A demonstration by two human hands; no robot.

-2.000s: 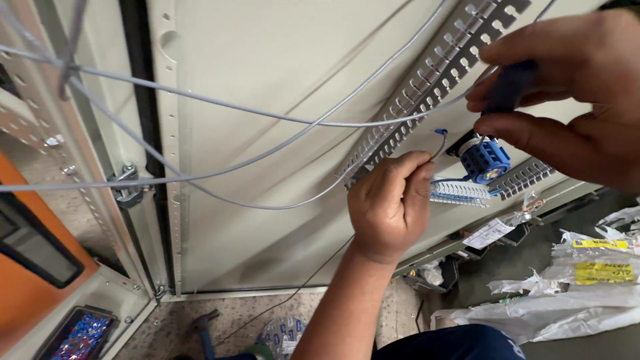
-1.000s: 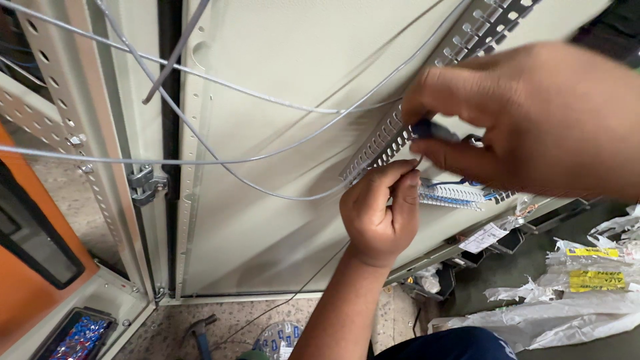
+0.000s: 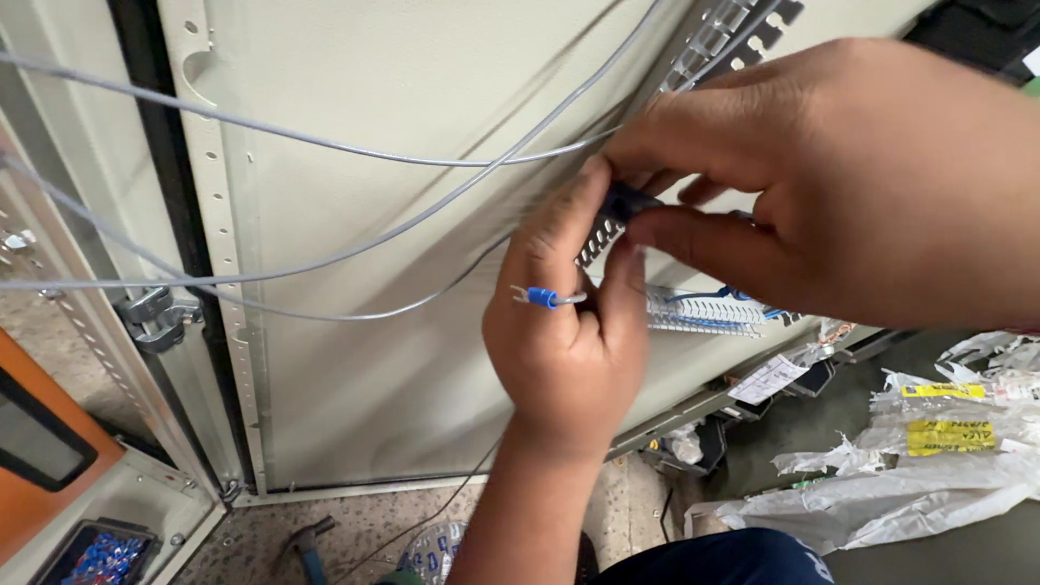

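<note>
My left hand [image 3: 561,325] is closed on a thin grey wire, whose end with a blue insulated fork terminal [image 3: 542,298] pokes out over the fingers. My right hand [image 3: 780,187], above and to the right, pinches a small dark object [image 3: 626,201] between thumb and fingers, right at the left fingertips; its kind is not clear. Behind the hands a slotted wiring duct [image 3: 719,41] runs diagonally over a cream metal cabinet panel [image 3: 349,390]. Long grey wires [image 3: 406,223] loop across the panel. A second duct with blue wires [image 3: 707,313] shows under the right hand.
A door hinge [image 3: 158,317] sits on the cabinet frame at left. A black tray of blue and red terminals [image 3: 110,559] lies lower left. On the floor are a claw hammer [image 3: 309,552] and a clear bag [image 3: 435,552]. Torn plastic wrapping [image 3: 894,487] lies at right.
The blue terminal, at the duct beyond my left hand two seconds ago, now shows over my left fingers. My right hand has come down to the left fingertips. The view is closer to the panel.
</note>
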